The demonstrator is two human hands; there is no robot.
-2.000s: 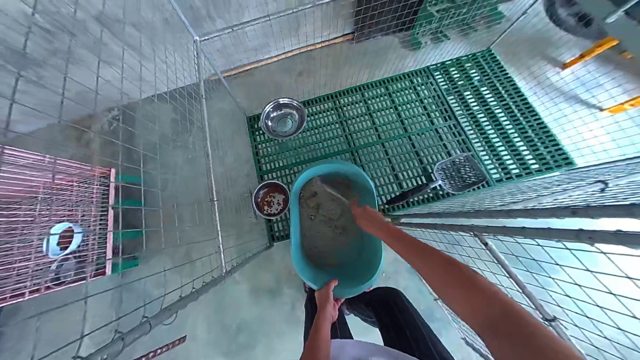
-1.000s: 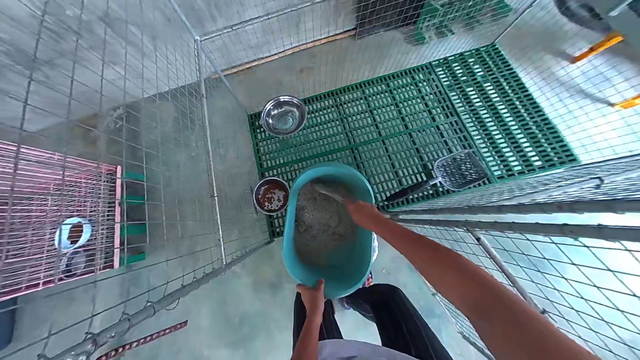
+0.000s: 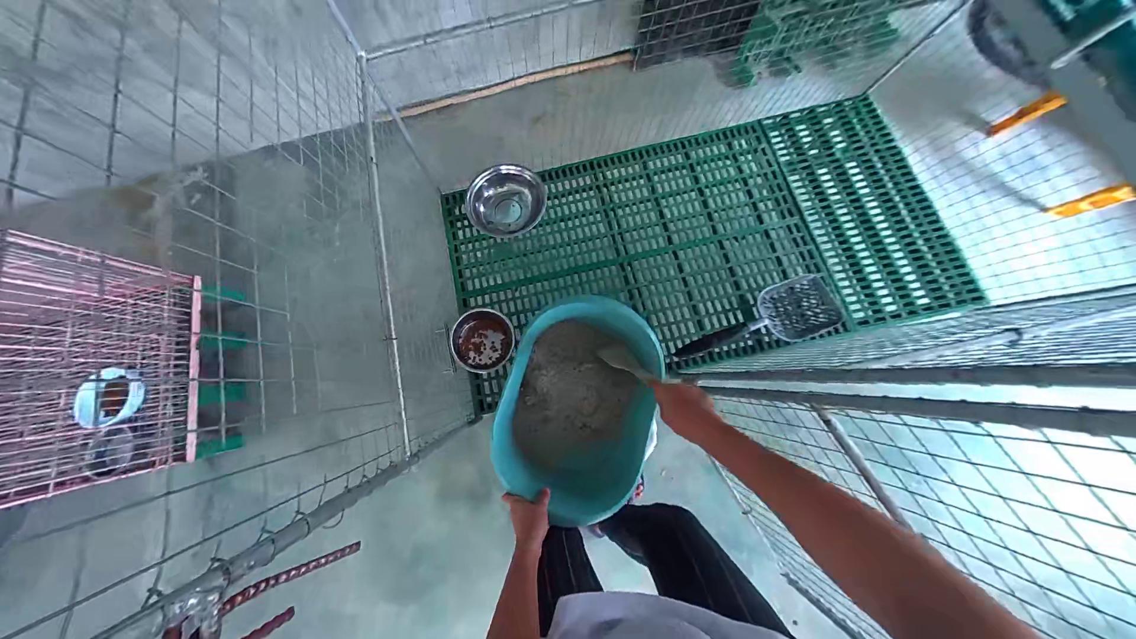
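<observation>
A teal plastic litter tray (image 3: pixel 577 515) with grey granular litter (image 3: pixel 572 390) inside is held tilted above the floor. My left hand (image 3: pixel 529 515) grips its near rim. In my right hand (image 3: pixel 682 404) is the handle of a small scoop (image 3: pixel 621 359), whose pale blade rests on the litter near the tray's right side. A metal slotted scoop (image 3: pixel 799 308) with a black handle lies on the green slatted plastic mat (image 3: pixel 701 222), right of the tray. Left of the tray hangs a metal bowl with brown and pale food bits (image 3: pixel 483 341).
Wire mesh cage panels (image 3: pixel 377 222) surround me. A stainless steel bowl (image 3: pixel 506 201) is at the mat's far left corner. Beyond the left mesh stands a pink wire cage (image 3: pixel 98 373); orange-tipped legs (image 3: pixel 1092 201) show beyond the right mesh.
The scoop in my right hand has shifted within the litter, and its surface looks more evenly spread than two seconds ago. My left hand stays on the tray's near rim.
</observation>
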